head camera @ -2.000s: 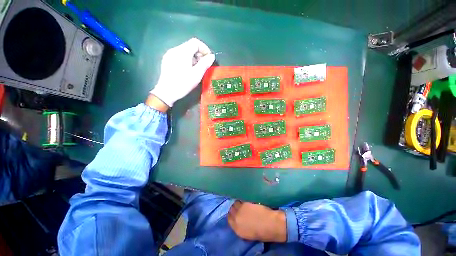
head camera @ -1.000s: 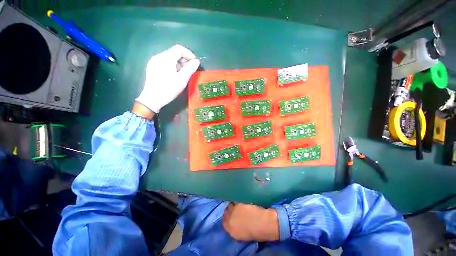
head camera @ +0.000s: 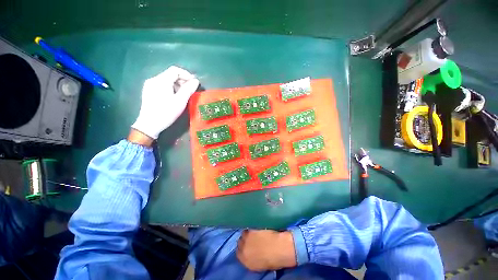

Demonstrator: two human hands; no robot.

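Note:
My left hand, in a white glove, rests on the green mat beside the upper left corner of the red mat. Its thumb and fingers are pinched together on the thin solder wire, which runs from the spool to my left sleeve; its tip is barely visible. Several small green circuit boards lie in rows on the red mat. One board at the upper right has a whitish face. My right hand is bare, curled shut over my lap, with no tool visible.
A grey fan box, a blue pen-like tool and the solder spool are at left. Cutters lie open right of the red mat. A tray at right holds yellow tape, a bottle and a green reel.
The view has shifted and turned slightly, so the mat and tools appear further left. My left hand keeps its pinch beside the red mat, and my right hand stays at my lap.

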